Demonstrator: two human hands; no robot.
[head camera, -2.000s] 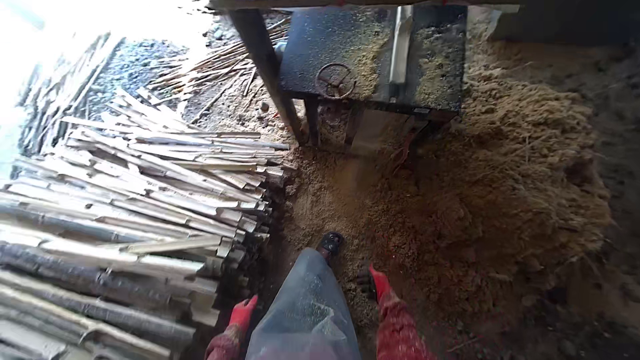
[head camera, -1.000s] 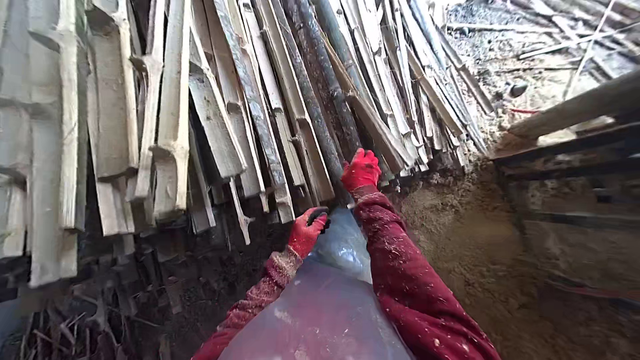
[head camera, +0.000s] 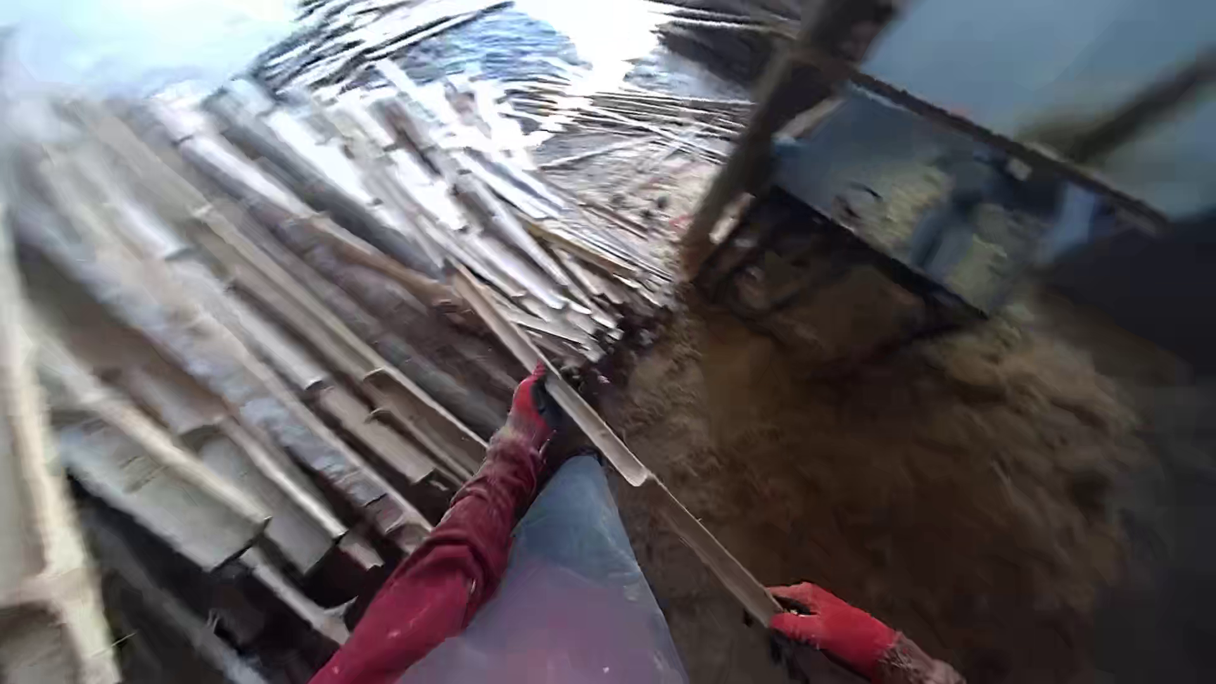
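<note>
A long split bamboo strip (head camera: 608, 442) runs slantwise from the pile down to the right, across the front of my body. My left hand (head camera: 532, 404), in a red glove with dark parts, grips it near its middle. Its near end is in my right hand (head camera: 826, 622), also red-gloved, at the lower right. The strip's far end lies over the split bamboo pile (head camera: 313, 370) on the left. The strip shows a node ridge between my two hands. My left fingers are partly hidden behind the strip.
A machine table (head camera: 893, 190) dusted with sawdust stands at the upper right, beside a slanting post (head camera: 750, 142). Below it a heap of sawdust (head camera: 950, 456) covers the ground. More thin bamboo strips (head camera: 646, 119) lie beyond the pile. A clear plastic apron (head camera: 560, 598) covers my front.
One second ago both hands were at the pile's near ends; now they are spread apart on a bamboo strip, the right one out at its end. The view has swung strongly.
</note>
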